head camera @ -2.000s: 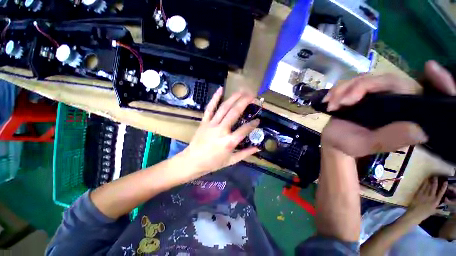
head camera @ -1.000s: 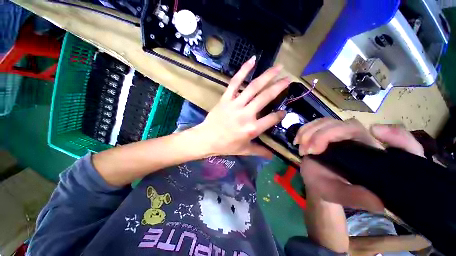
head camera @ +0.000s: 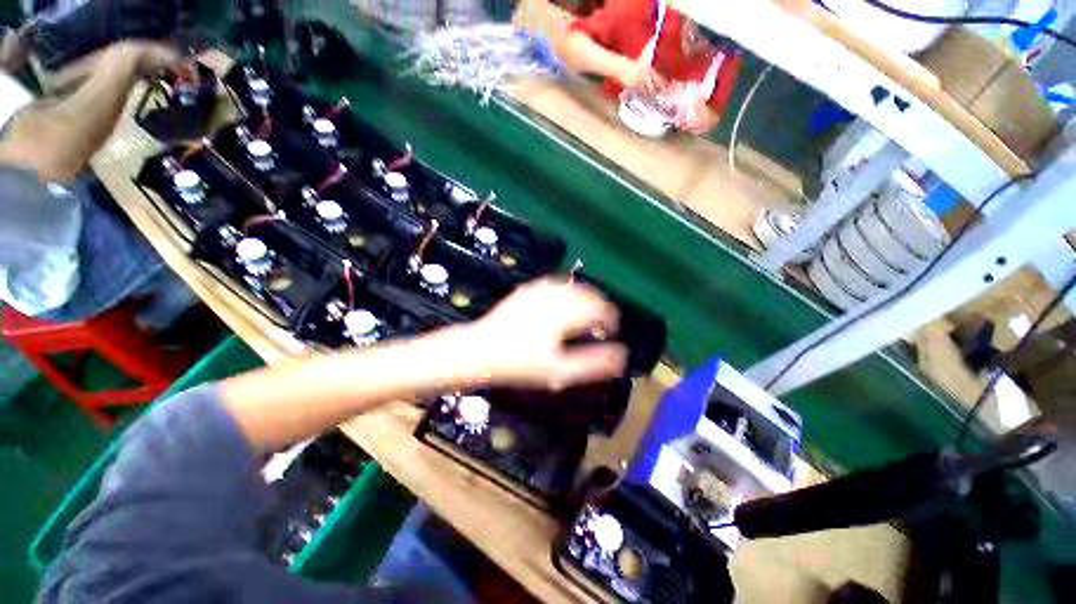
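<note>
My left hand (head camera: 555, 336) is blurred, with bent fingers, over the black housings in mid-bench. A dark part lies at its fingers; I cannot tell whether it is gripped. A black housing (head camera: 673, 555) with a round white motor (head camera: 604, 533) lies near the bottom centre, beside the blue-sided screw feeder (head camera: 755, 427). Another housing (head camera: 519, 454) lies just up-left of it. The black electric screwdriver (head camera: 850, 501) lies across the lower right, its thin tip pointing left at the feeder. No hand shows on it. My right hand is not in view.
Rows of housings with motors (head camera: 329, 212) run up-left along the bench. The green crate (head camera: 342, 519) is at the lower left, by a red stool (head camera: 89, 354). Another worker's arm (head camera: 71, 118) is at upper left; a person in red (head camera: 637, 53) sits across the green conveyor. A pale metal frame (head camera: 873, 295) stands right.
The view has swung up and shows more bench. My left hand has left the housing near the feeder for the rows beyond. My right hand has gone out of view; the screwdriver shows without it.
</note>
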